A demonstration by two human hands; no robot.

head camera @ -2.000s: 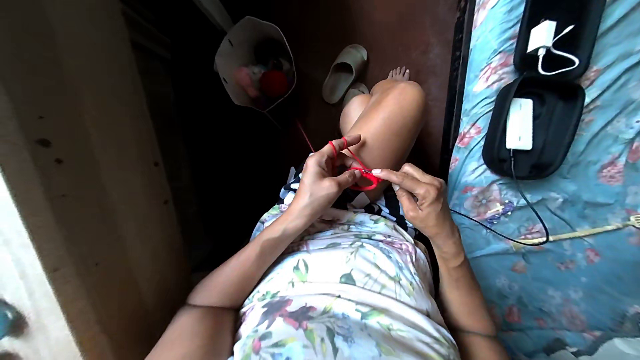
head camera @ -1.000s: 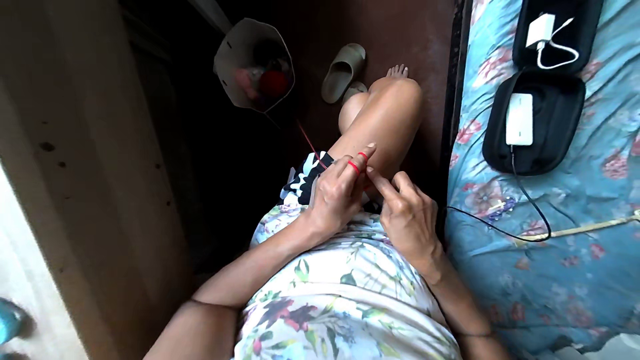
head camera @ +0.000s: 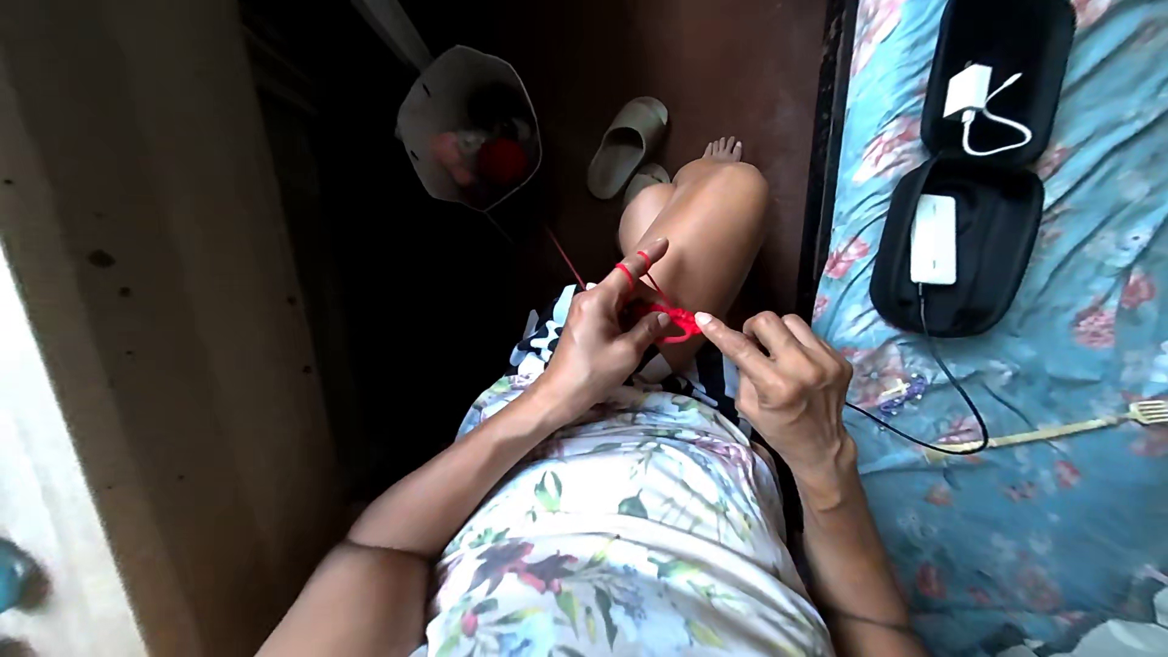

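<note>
Red yarn loops around the raised index finger of my left hand [head camera: 602,333], whose thumb pinches a small red yarn piece [head camera: 678,323] that looks crocheted. The fingertips of my right hand [head camera: 789,374] meet the right side of that piece; whether they hold a hook cannot be made out. From my left hand a red strand [head camera: 566,259] runs up toward a pale bin [head camera: 424,128], in which a red ball of yarn [head camera: 502,161] lies. Both hands are above my lap, close together.
A bed with a blue floral sheet [head camera: 1077,511] is at the right. On it lie an open black case [head camera: 1027,205] with a white device [head camera: 933,239] and charger [head camera: 967,91], a black cable and a long back scratcher [head camera: 1058,432]. Slippers [head camera: 630,146] lie on the floor.
One second ago my hands hid most of the red piece; now it shows between my fingertips. My left hand has turned, and its index finger with the yarn points up to the right.
</note>
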